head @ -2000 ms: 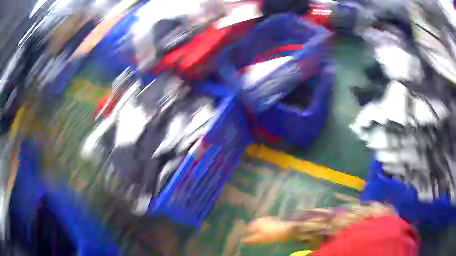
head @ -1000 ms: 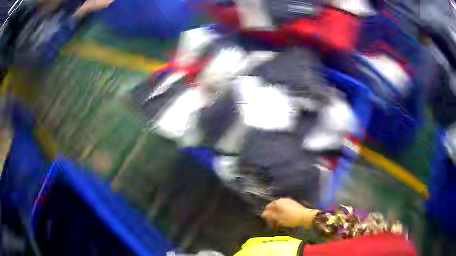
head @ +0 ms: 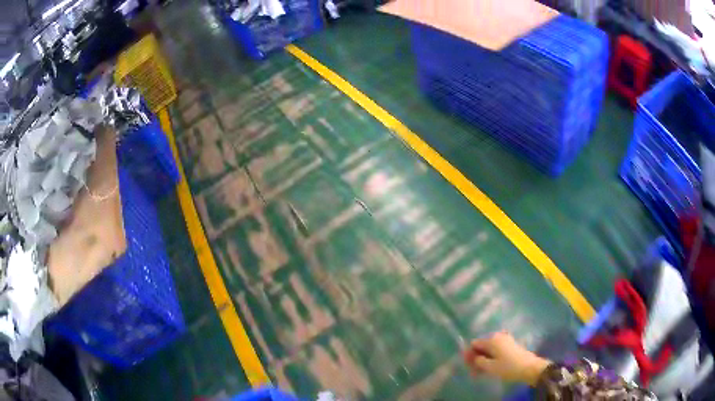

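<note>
My right hand (head: 503,357) shows at the lower right, small and a little blurred, over the worn green floor. It is bare, with a patterned sleeve or cuff (head: 584,382) at the wrist. Its fingers look loosely curled; the palm is hidden, and I cannot tell whether it holds anything. It touches no crate that I can see. My left hand is not in view. Nearest on the right is a blue crate (head: 600,323) with white and grey pieces and a red strip (head: 631,329).
Yellow lines (head: 470,192) edge the green aisle (head: 345,211). Blue crates with a brown board (head: 98,227) and grey-white pieces (head: 55,160) stand left, a yellow crate (head: 149,70) beyond. More board-topped blue crates (head: 509,86) and a red stool-like object (head: 629,66) stand right.
The view has swung from the crate of black and white pieces to the long aisle. My right hand shows farther right than one second ago. The yellow patch beside it is out of view.
</note>
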